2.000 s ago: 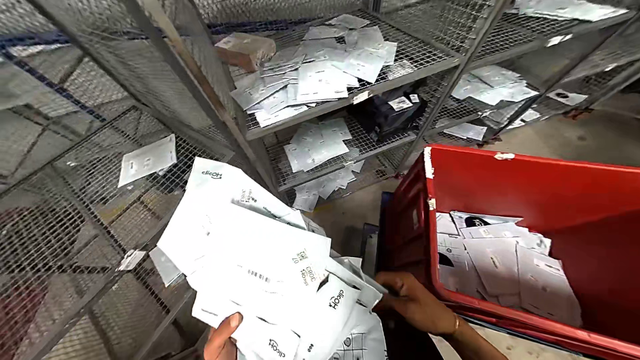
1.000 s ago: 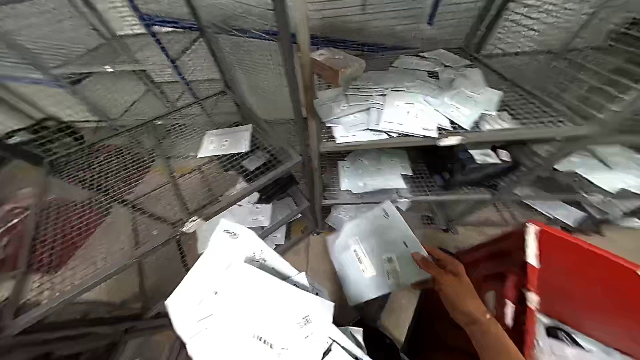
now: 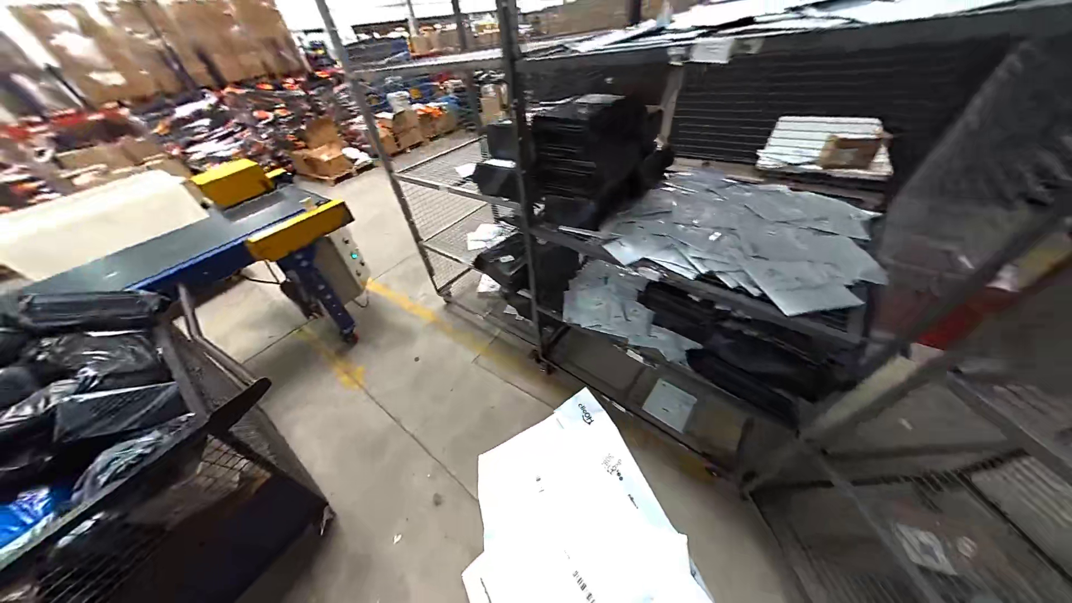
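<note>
A stack of white plastic mailer envelopes (image 3: 578,511) juts up from the bottom edge of the head view, over the concrete floor. The envelopes overlap unevenly and bear printing and barcodes. Neither my left hand nor my right hand shows, so what holds the stack is hidden below the frame. Beyond it, grey mailers (image 3: 745,226) lie spread on a metal rack's middle shelf, with black packages (image 3: 586,151) piled at their left. More grey mailers (image 3: 615,306) and black parcels rest on the shelf below.
A wire cart of black plastic bags (image 3: 100,377) stands at the left. Behind it is a conveyor (image 3: 209,234) with yellow end covers. The rack's upright (image 3: 523,184) rises at centre, and a mesh shelf frame (image 3: 955,419) is close on the right. Cartons fill the background.
The view has swung far round, from the mesh shelves and red bin to another rack, a conveyor and a cart. My right hand, earlier holding a single grey mailer, has left the view.
</note>
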